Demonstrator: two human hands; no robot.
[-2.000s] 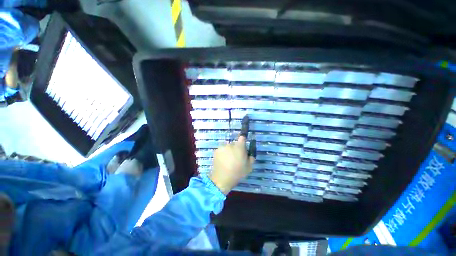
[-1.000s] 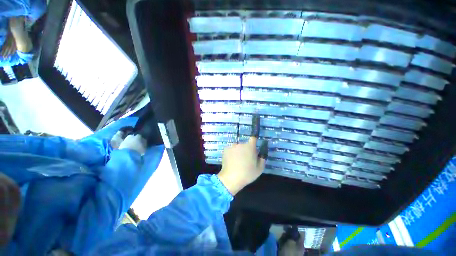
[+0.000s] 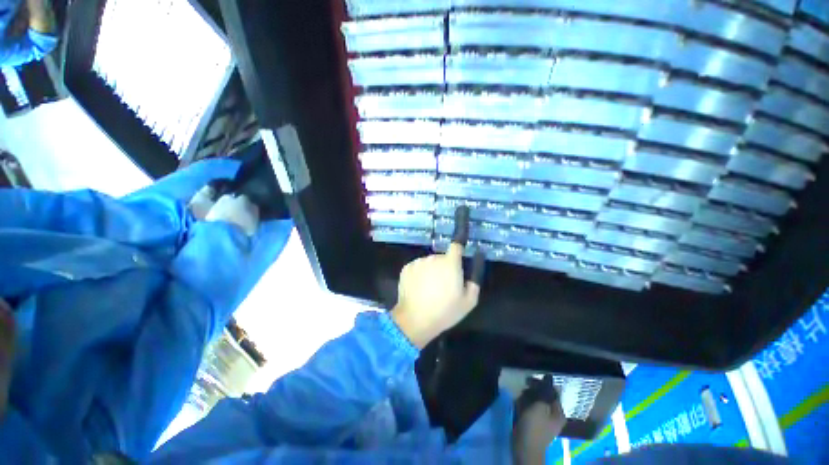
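Observation:
A large tilted black crate holds close rows of silver metal bars. My left hand is over the crate's near rim. It has black finger cots, its index finger is extended onto the lowest rows, and it holds nothing. Lower down, a smaller, darker hand with dark fingertips is at a small dark-rimmed thing with a silver grid-like face. I cannot tell whether it is my right hand, or what it grips.
A pale label is on the large crate's left side. Another black crate of bright bars stands upper left. A person in a blue smock is at the left, light-coloured hands near a dark object. Blue surfaces with white lettering are at lower right.
The large crate has grown in view and its rows have shifted upward. My left index finger has gone from middle rows to the lowest rows. The lower hand and gridded thing show more.

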